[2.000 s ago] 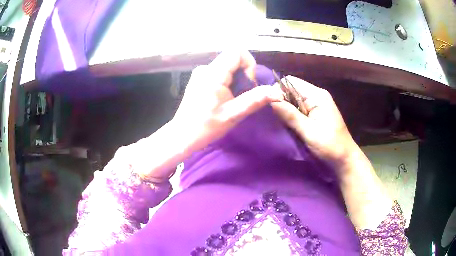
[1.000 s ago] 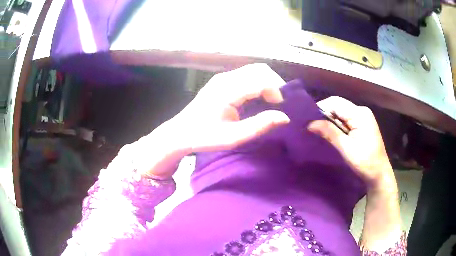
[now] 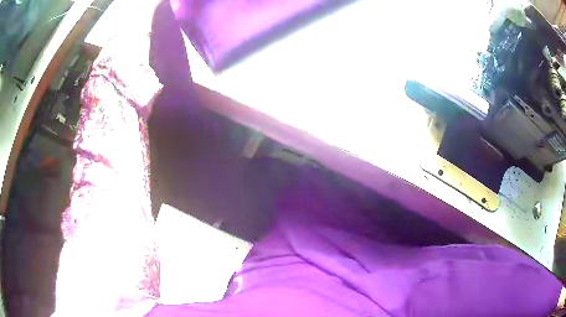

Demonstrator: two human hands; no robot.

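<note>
My left arm reaches up the left side in a patterned sleeve. My left hand (image 3: 129, 28) is at the top left, washed out by glare, beside the hanging edge of purple fabric (image 3: 170, 52); its fingers cannot be made out. A purple panel (image 3: 242, 25) lies on the white machine table at the top. Purple cloth (image 3: 397, 272) spreads over my lap to the lower right; I cannot tell garment piece from clothing. My right hand is not in view, and the snips are not seen.
The dark overlock machine (image 3: 518, 127) stands at the right, with a cream-yellow plate edge (image 3: 462, 184) below it. The reddish-brown table edge (image 3: 347, 162) runs diagonally across. A pale board (image 3: 192, 254) shows below the table.
The view has swung left, showing more of the machine at right. My left hand has left the cloth at my lap and reached to the upper left. My right hand with the snips has gone out of view.
</note>
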